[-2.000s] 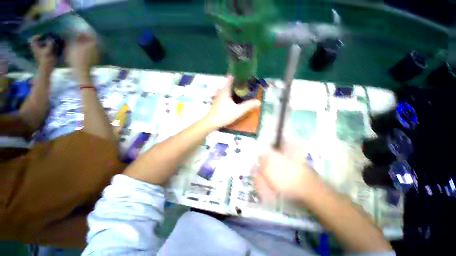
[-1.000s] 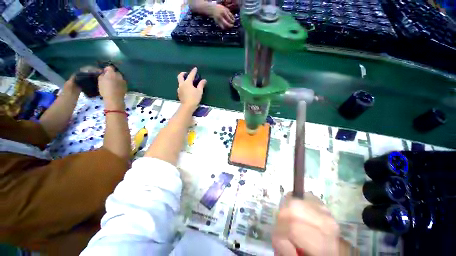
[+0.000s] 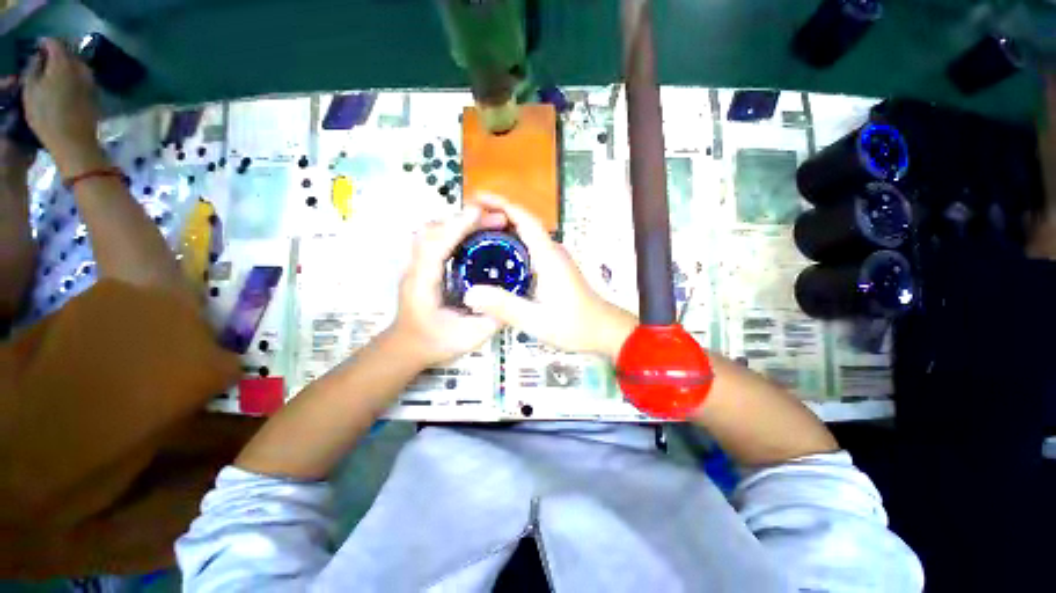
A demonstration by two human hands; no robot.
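Observation:
A black cylindrical unit (image 3: 491,269) with a shiny, blue-glinting end facing up is held between both hands, just in front of the orange press pad (image 3: 512,168). My left hand (image 3: 438,290) wraps its left side. My right hand (image 3: 556,295) holds its right side, with the thumb over the near edge. The green hand press (image 3: 484,46) stands above the pad, its brass ram tip (image 3: 500,114) over the pad's far end. The press lever (image 3: 649,174) hangs free, with its red knob (image 3: 665,371) above my right forearm. Nothing else lies on the pad.
Small black discs (image 3: 441,167) lie left of the pad. Three black units (image 3: 828,220) lie at the right beside a shiny black sheet (image 3: 973,266). More units lie on the green conveyor belt (image 3: 718,46). A neighbour's arm (image 3: 99,197) reaches in at left, near yellow pieces (image 3: 199,238).
My left hand has come back from the belt with a black unit. My right hand has let go of the lever knob and joined it on the unit. The view has tilted downward.

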